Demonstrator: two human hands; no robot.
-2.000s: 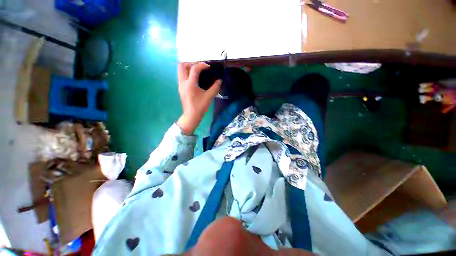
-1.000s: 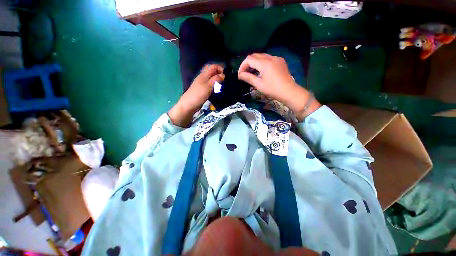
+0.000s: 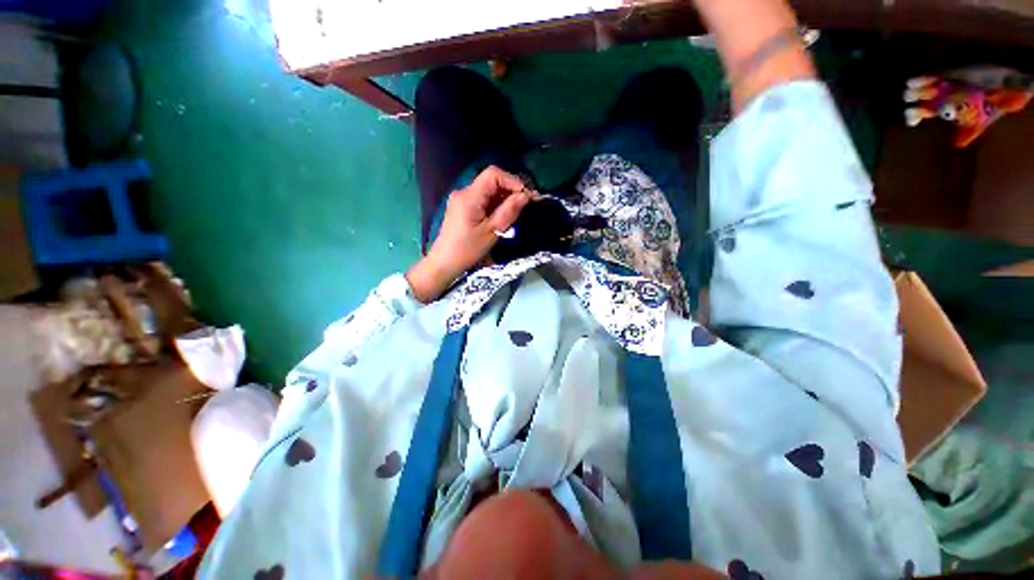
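A black plush toy [image 3: 537, 230] lies over my lap on the white swirl-print apron [image 3: 637, 215], with a small white spot at its left side. My left hand [image 3: 476, 224] pinches the toy's upper left edge between thumb and fingers. My right hand [image 3: 748, 16] is stretched forward to the table and cut off by the top edge; only the wrist and part of the hand show, so its fingers are hidden. No needle or thread can be made out.
The white-topped table [image 3: 374, 32] runs along the top. An open cardboard box [image 3: 935, 368] stands at the right, with an orange-pink plush toy [image 3: 964, 104] above it. A blue stool [image 3: 96, 213] and cardboard pieces [image 3: 142, 442] are at the left.
My right hand has left the toy and moved forward and right to the table. My left hand stays at the toy in my lap. Two seconds ago it was raised near the table edge.
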